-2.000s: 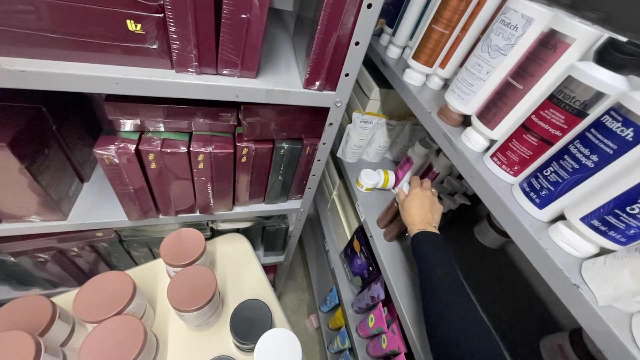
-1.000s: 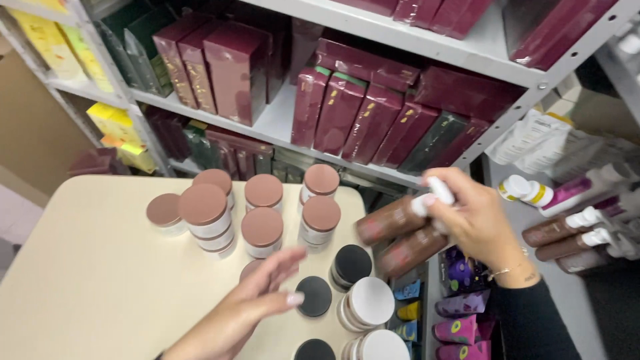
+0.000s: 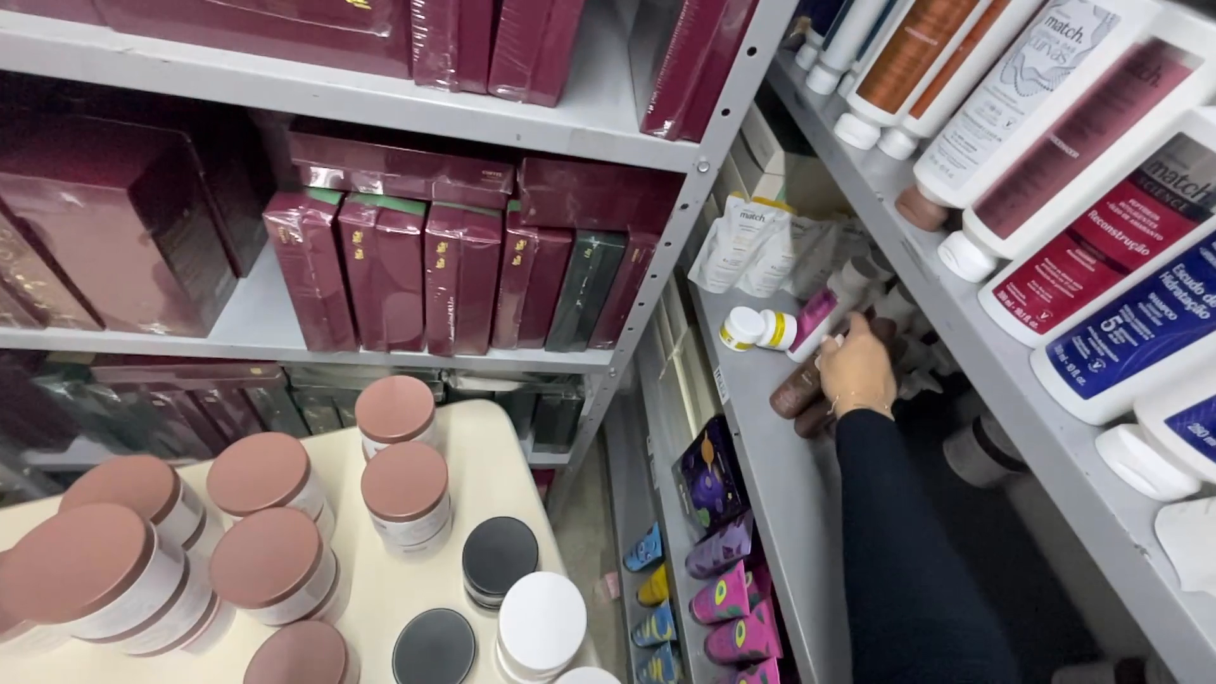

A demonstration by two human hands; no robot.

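My right hand [image 3: 858, 366] reaches onto the grey metal shelf at the right, its fingers over brown bottles [image 3: 798, 388] that lie on their sides; whether it grips one is hidden. Beside them are a bottle with a magenta label [image 3: 815, 315], two small white jars with yellow bands [image 3: 742, 328] and white pouches [image 3: 750, 242]. On the cream table [image 3: 475, 427] stand several jars with rose-brown lids [image 3: 404, 480], jars with black lids [image 3: 501, 554] and jars with white lids [image 3: 542, 617]. My left hand is out of view.
Large shampoo-type bottles [image 3: 1111, 228] line the upper right shelf, above my arm. Wrapped maroon boxes [image 3: 463, 275] fill the left shelves. Colourful tubes [image 3: 739, 638] sit low on the right rack. A perforated metal upright [image 3: 703, 167] stands between the racks and the table.
One second ago my right hand held two brown bottles over the table; now it is back at the right shelf. My left hand has left the view, which has swung right.
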